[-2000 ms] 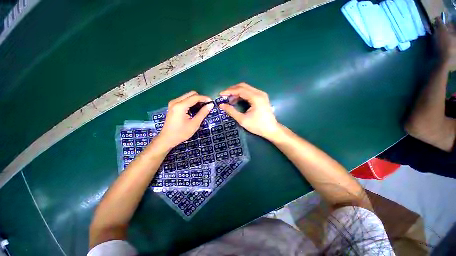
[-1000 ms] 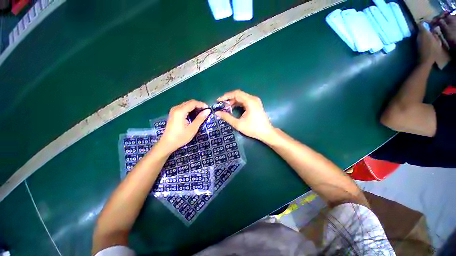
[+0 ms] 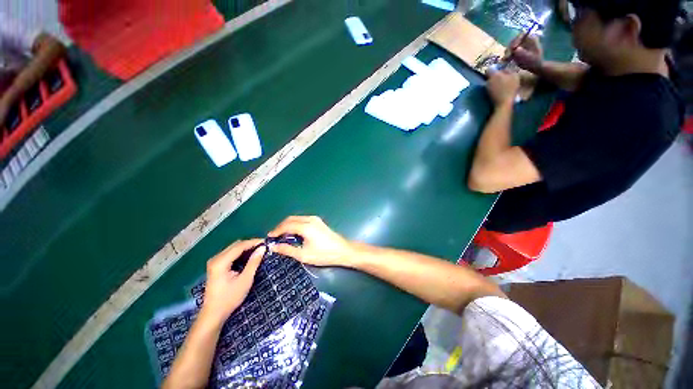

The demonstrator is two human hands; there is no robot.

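Several overlapping sheets of lens pieces (image 3: 262, 319), dark grids on clear shiny film, lie on the green surface under and between my hands. My left hand (image 3: 232, 277) pinches the top edge of the upper sheet with thumb and fingers. My right hand (image 3: 310, 241) pinches at the same top corner, close beside the left fingertips, with a small dark piece at its fingers. Whether that piece is separate from the sheet cannot be told. The fingertips nearly touch and partly hide the corner.
A pile of pale phone covers (image 3: 419, 95) lies further up the surface. Two covers with dark blocks (image 3: 245, 137) and another cover (image 3: 358, 31) are on the belt beyond the metal strip (image 3: 220, 201). A neighbouring worker (image 3: 600, 144) sits at right behind cardboard (image 3: 465, 42).
The view has swung up and right, so the hands and sheets appear lower left and more of the belt and neighbouring worker shows. Both hands still pinch at the sheet's top corner.
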